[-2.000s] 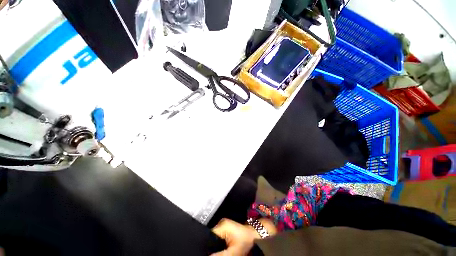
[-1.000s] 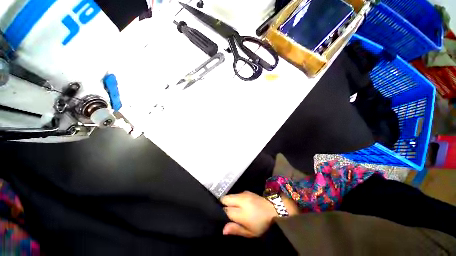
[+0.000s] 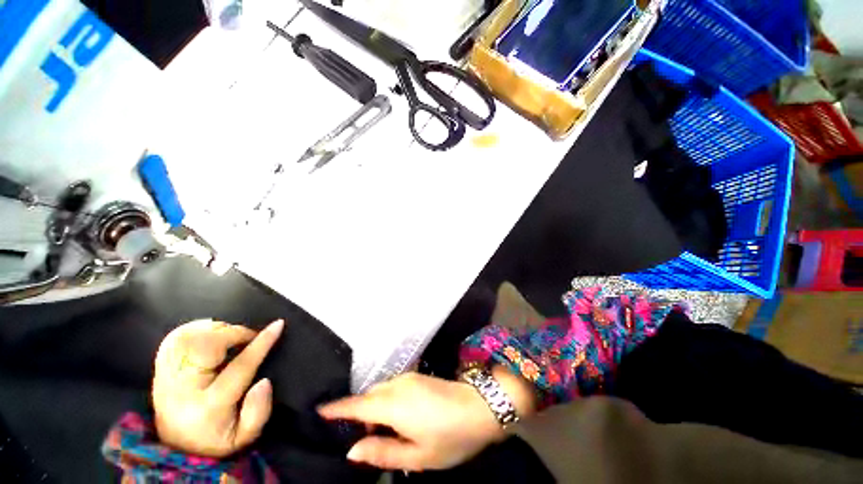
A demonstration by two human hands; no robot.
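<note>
Black fabric [image 3: 85,364] lies in front of the machine and along the table's near edge. My left hand [image 3: 213,388] rests on it, below the needle area, with fingers apart. My right hand [image 3: 426,421], with a metal watch at the wrist, is by the table corner. Its index finger and thumb are apart over the black fabric, with no cloth visibly pinched. The white sewing machine [image 3: 85,123] with blue letters is at upper left. Its round tension knob [image 3: 128,232] and blue tab [image 3: 161,189] show; the needle point is not clear.
On the white table [image 3: 378,222] lie black shears [image 3: 407,76], a black-handled screwdriver [image 3: 331,68] and silver snips [image 3: 348,132]. A phone [image 3: 568,33] sits in an open box [image 3: 525,90]. A blue basket [image 3: 781,189] with black cloth stands right; a red basket [image 3: 804,123] is behind.
My left hand has come into view onto the black fabric. My right hand has moved left and its index finger now reaches over the cloth. The view has shifted.
</note>
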